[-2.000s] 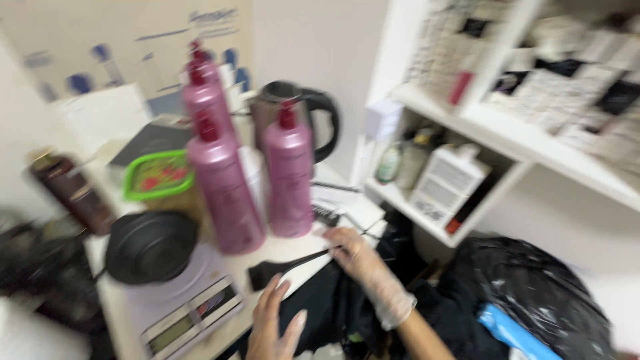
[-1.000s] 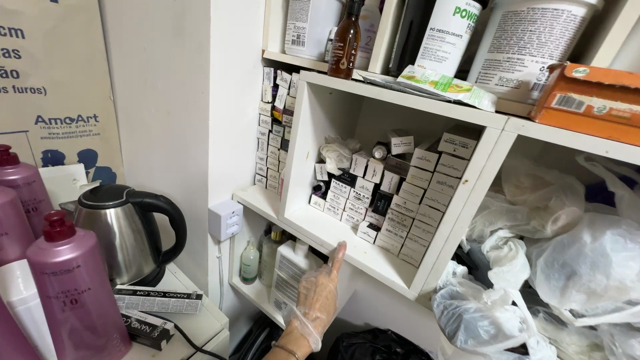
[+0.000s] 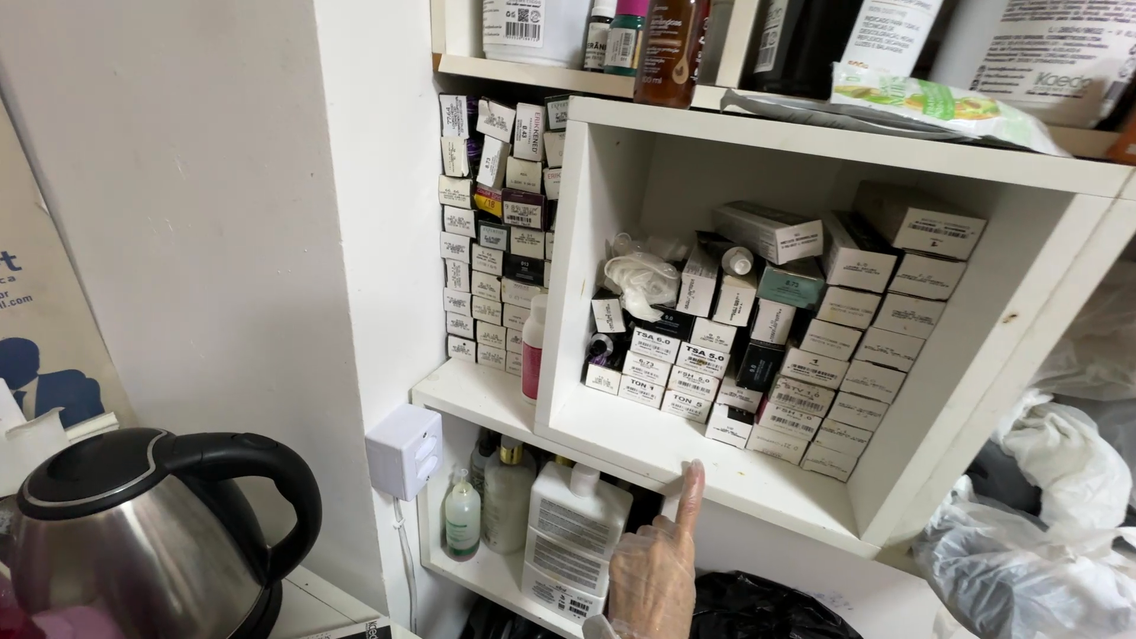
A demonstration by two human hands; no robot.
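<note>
My right hand (image 3: 655,572), in a clear plastic glove, is raised at the bottom centre with its index finger extended up toward the front edge of a white cubby shelf (image 3: 621,435). The other fingers are curled, and no object shows in them. Behind the fingertip, stacked hair-colour boxes (image 3: 692,382) fill much of the cubby, with a crumpled white plastic glove or bag (image 3: 641,280) on the left part of the stack. A white bottle with a printed label (image 3: 568,541) stands on the lower shelf, just left of the hand. My left hand is out of view.
A steel electric kettle (image 3: 133,541) stands at lower left, near a white wall socket box (image 3: 405,451) with a cable. More boxes (image 3: 488,257) are stacked left of the cubby. Bottles and tubs (image 3: 1038,53) line the top shelf. Plastic bags (image 3: 1021,541) bulge at right; a black bag (image 3: 763,608) lies below.
Two seconds ago both hands were at the table by a dark tint brush; the view has since swung to the shelves. The right hand holds a pointing pose, and the left hand has left the view.
</note>
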